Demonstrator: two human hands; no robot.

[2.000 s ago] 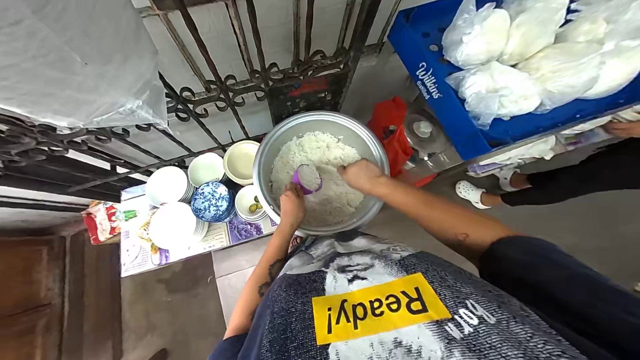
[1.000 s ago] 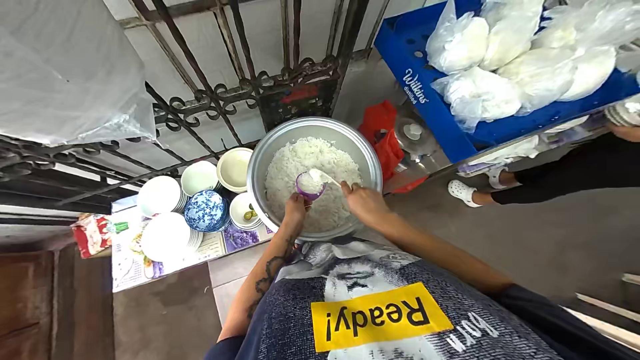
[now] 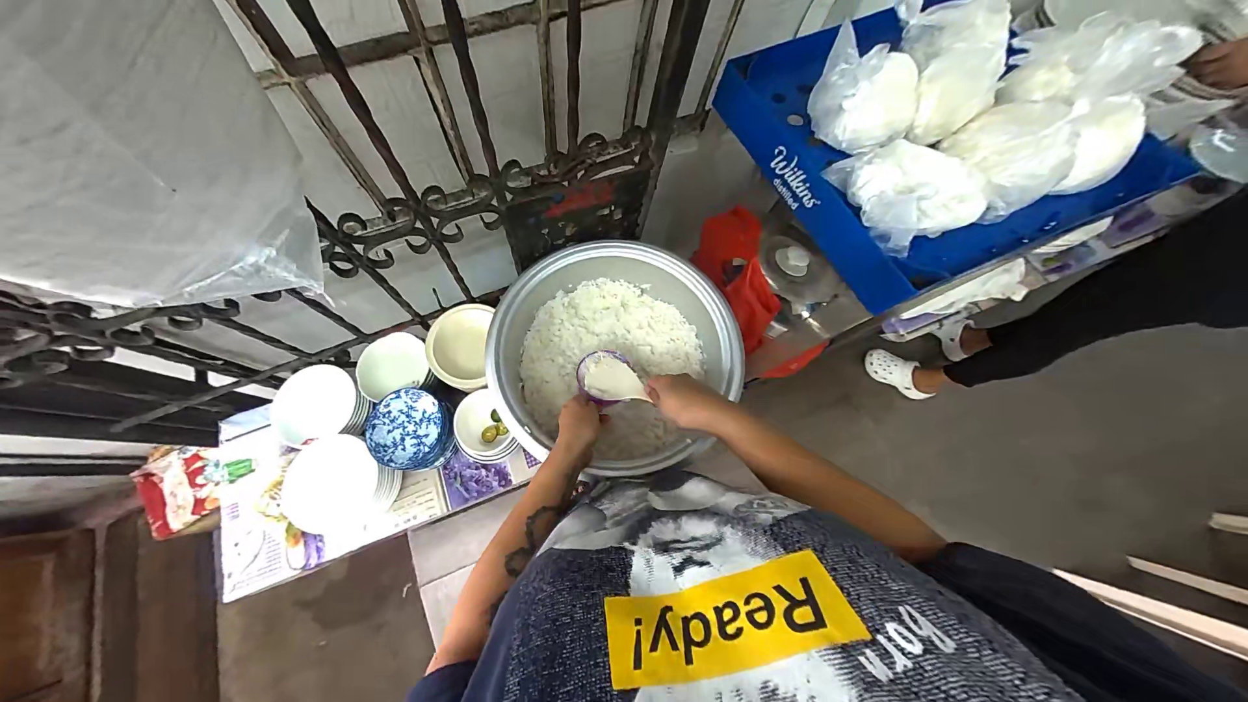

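Observation:
A large round metal pot (image 3: 722, 331) holds white cooked rice (image 3: 624, 317). My left hand (image 3: 579, 425) grips a small purple cup (image 3: 585, 363) over the rice, near the pot's near-left part. In my right hand (image 3: 685, 401) is the handle of a white rice paddle (image 3: 614, 378), whose blade lies at the cup's mouth, over the rice in it. Both hands are inside the pot's rim, close together.
Stacked white bowls (image 3: 314, 404), blue patterned bowls (image 3: 408, 429) and a bowl with small green fruits (image 3: 485, 425) stand left. A blue tray (image 3: 829, 210) holds bagged rice (image 3: 912, 190); a red plastic bag (image 3: 746, 283) is beside the pot. A person (image 3: 1092, 312) stands right.
My right hand was down in the rice two seconds ago, right of the cup; it has come toward the cup, and the paddle's white blade now shows against the cup.

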